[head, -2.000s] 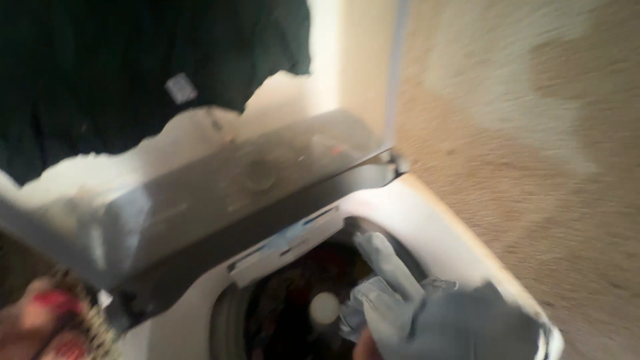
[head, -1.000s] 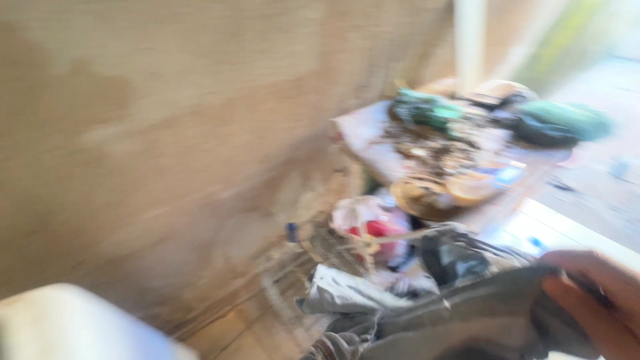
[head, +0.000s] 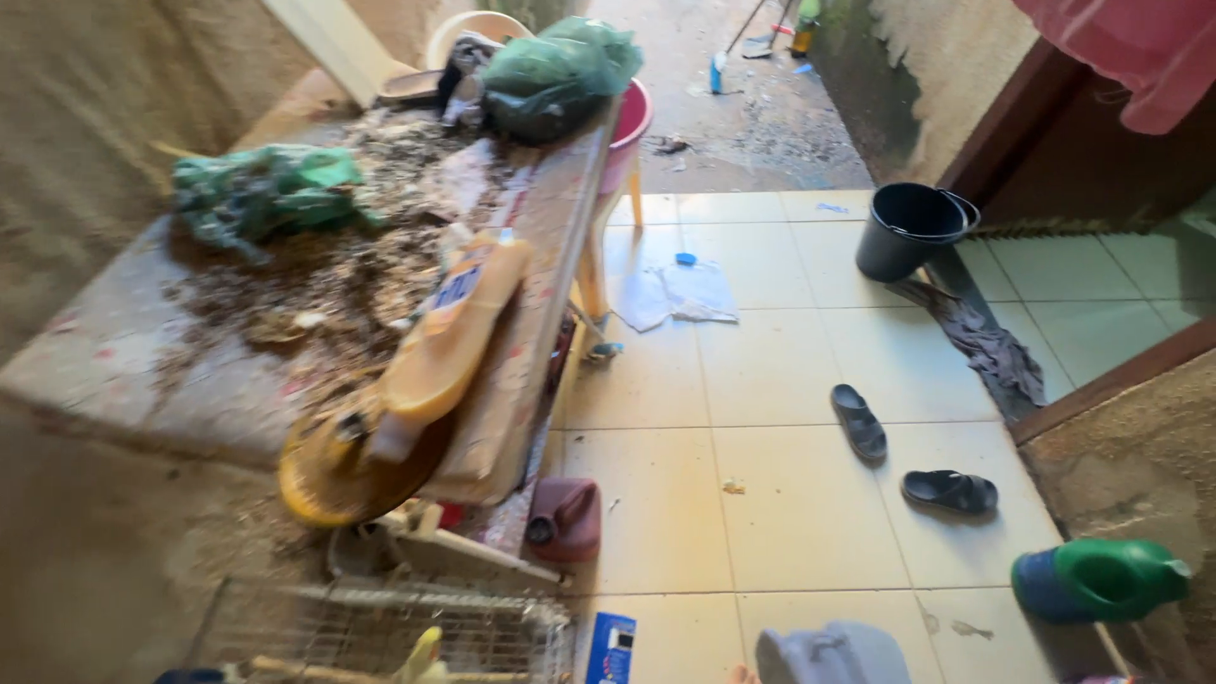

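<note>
Neither of my hands can be made out for certain. At the bottom edge shows a sliver of skin (head: 744, 674), too small to tell whether it is a finger or a toe. Just right of it is a grey-blue item (head: 841, 654), cut off by the frame, perhaps cloth or plastic. A blue printed packet (head: 611, 648) lies to the left. Beyond that, a wire cage (head: 465, 622) holds a yellowish bird (head: 425, 655). A plastic bottle (head: 451, 337) lies on its side on a littered table (head: 85, 351), its base end by a yellow round dish (head: 313, 484).
Green plastic bags (head: 266, 195) lie on the table. A dark red jug (head: 567, 521) stands beside it. On the tiled floor are black sandals (head: 860, 425), a black bucket (head: 907, 233), a grey rag (head: 988, 337), a white cloth (head: 674, 290) and a green jug (head: 1102, 579).
The view has swung from an open top-loading washing machine to the table and tiled floor. A hand with grey cloth, seen in the earlier frames, no longer shows clearly.
</note>
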